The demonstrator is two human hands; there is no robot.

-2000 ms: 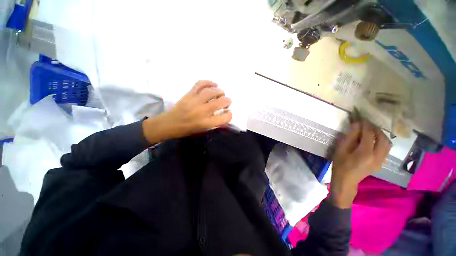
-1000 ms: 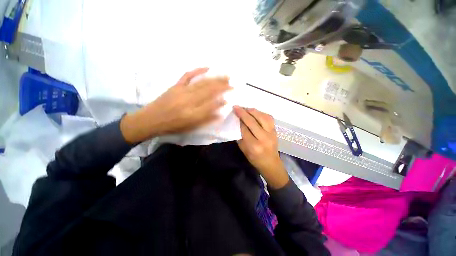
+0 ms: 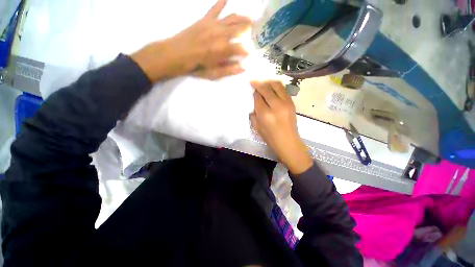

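Observation:
The white fabric piece (image 3: 190, 112) spreads over the table and hangs over its front edge. My left hand (image 3: 213, 44) lies flat over the fabric, fingers apart, beside the lit needle area; bright light washes out its fingertips. My right hand (image 3: 273, 107) has its fingertips together on the fabric edge just below the sewing machine head (image 3: 312, 39). The presser foot is hidden by glare and the head.
Thread snips (image 3: 358, 146) lie on the table right of my right hand, near the ruler strip (image 3: 338, 160). A tan block (image 3: 398, 140) and a paper sticker (image 3: 341, 101) are on the machine bed. Pink fabric (image 3: 383, 224) heaps at lower right. A blue crate (image 3: 26, 109) is at left.
Both hands and the fabric have moved up toward the needle area. The right hand had earlier let go of the snips, which now lie on the table. The view has shifted.

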